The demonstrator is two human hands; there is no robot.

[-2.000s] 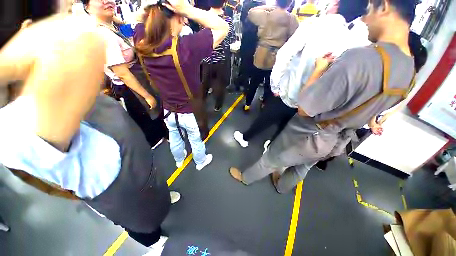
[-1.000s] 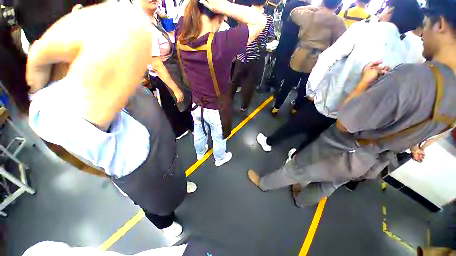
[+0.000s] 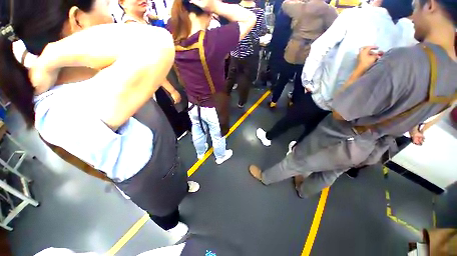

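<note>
Neither of my hands is in the picture. At the bottom edge, part of my dark apron point(image 3: 213, 247) with a small blue logo shows, beside a white sleeve or cloth point(image 3: 163, 250). Nearest in front of me, at the left, stands a person in a light blue top and dark apron point(image 3: 158, 165), with a bent arm raised towards the head. No work piece or tool is seen in any hand of mine.
Several people stand ahead, including one in a maroon shirt point(image 3: 213, 65) and one in grey point(image 3: 401, 80). Yellow lines point(image 3: 315, 225) cross the dark floor. A white-topped unit point(image 3: 426, 160) is at right, a brown item point(image 3: 443, 242) at lower right, a metal frame point(image 3: 17, 187) at left.
Since two seconds ago the view has turned left, so the people sit further right in the picture. The near person's head now shows at the upper left. The brown item shows less.
</note>
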